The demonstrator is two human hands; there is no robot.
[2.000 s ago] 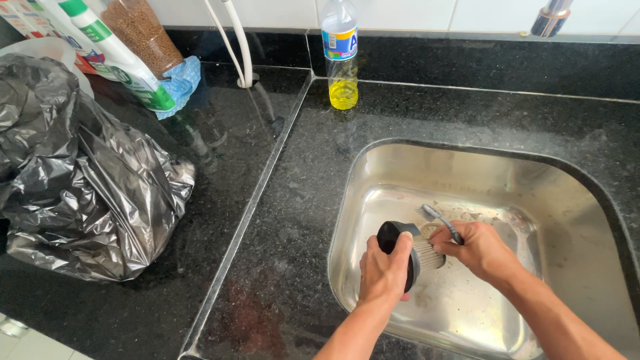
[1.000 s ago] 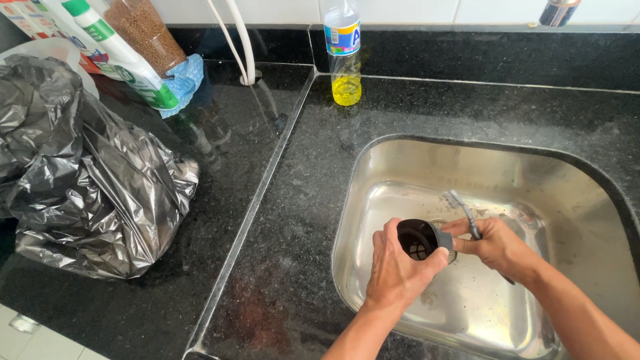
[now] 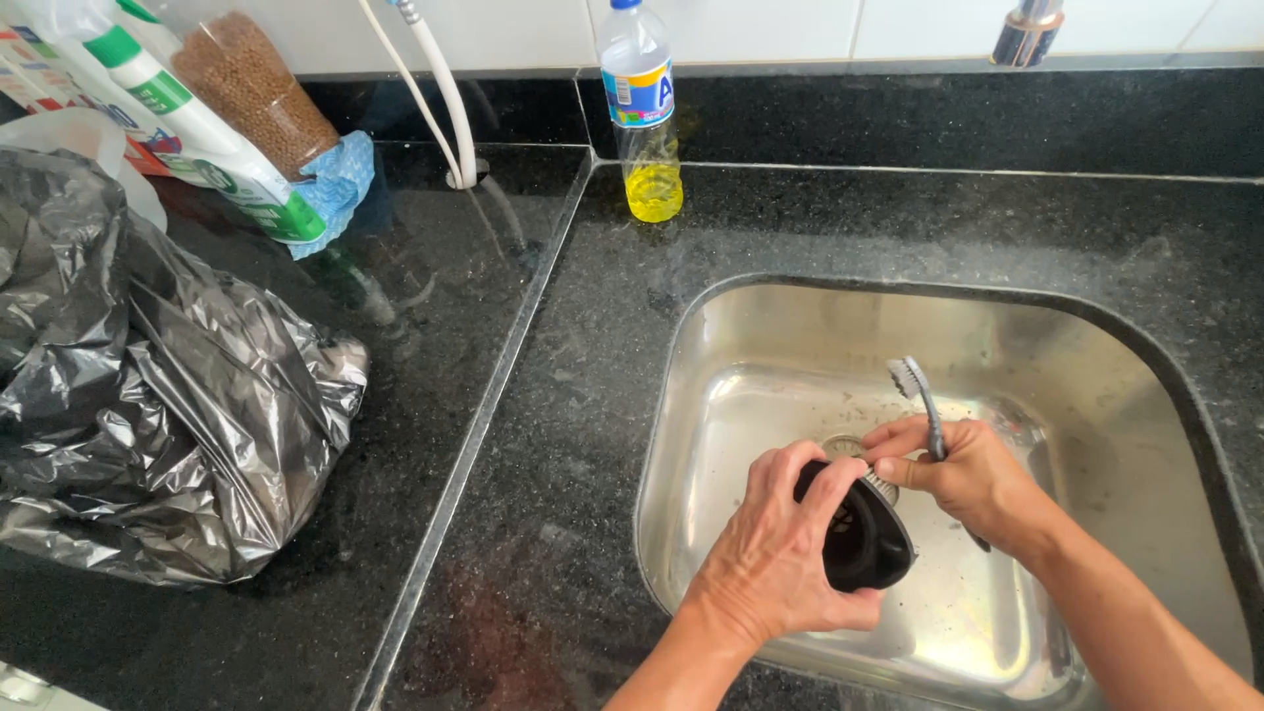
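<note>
Over the steel sink [image 3: 770, 395], my left hand [image 3: 780, 543] grips a black hollow plastic part [image 3: 864, 548], its wide opening tilted toward me. A pale pleated piece [image 3: 881, 485], perhaps a filter, shows at the part's far side, where the fingertips of my right hand [image 3: 968, 474] touch it. That same hand holds a grey toothbrush [image 3: 928, 410] with its bristles pointing up and left, away from the part. Dark specks lie on the sink floor around the drain [image 3: 844, 446], which is partly hidden behind my hands.
A clear bottle of yellow liquid [image 3: 654, 188] stands behind the sink, below the tap [image 3: 1028, 35] level. On the left of the black counter [image 3: 494, 553] are a black plastic bag [image 3: 188, 395], a green-and-white bottle [image 3: 212, 148], a blue cloth [image 3: 341, 188], a container of brown pellets [image 3: 252, 94] and white hoses [image 3: 439, 89].
The black part has turned in my hands; its pleated side faced right two seconds ago, and its opening now tilts toward me. The toothbrush has stayed in my right hand.
</note>
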